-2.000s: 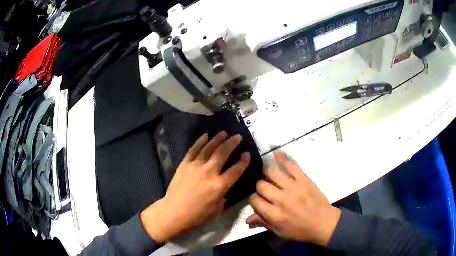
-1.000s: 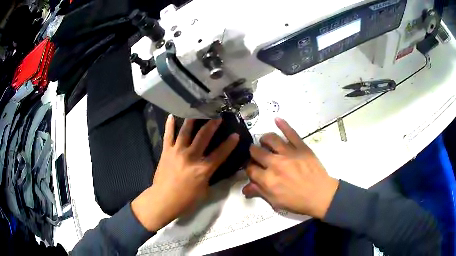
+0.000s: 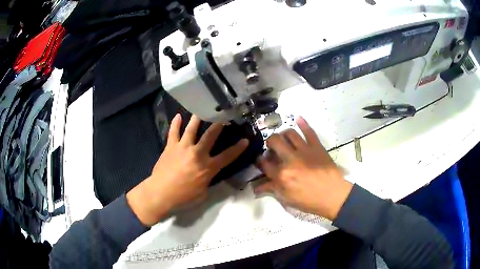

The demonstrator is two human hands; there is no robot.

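The black padded mesh back panel (image 3: pixel 126 149) lies flat on the white table, its near right corner under the presser foot and needle (image 3: pixel 253 122). A camouflage webbing strip (image 3: pixel 162 116) shows in part beyond my left hand. My left hand (image 3: pixel 187 163) lies flat on the panel with fingers spread, holding nothing. My right hand (image 3: pixel 302 171) is at the panel's right edge beside the presser foot, with thumb and fingers bent at the edge; its fingertips are blurred and partly hide the edge. The sewing machine (image 3: pixel 326 47) stands over the panel.
Thread snips (image 3: pixel 388 110) lie on the table (image 3: pixel 389 152) right of the needle. Black pieces (image 3: pixel 105 31) are piled behind at the left, with red pieces (image 3: pixel 39 48) and grey cut pieces (image 3: pixel 23 142) at far left. A blue bin (image 3: pixel 457 210) is at lower right.
The panel has moved away from me under the presser foot, and less of it shows on my side. Both hands have moved with it. The camera view has shifted slightly.
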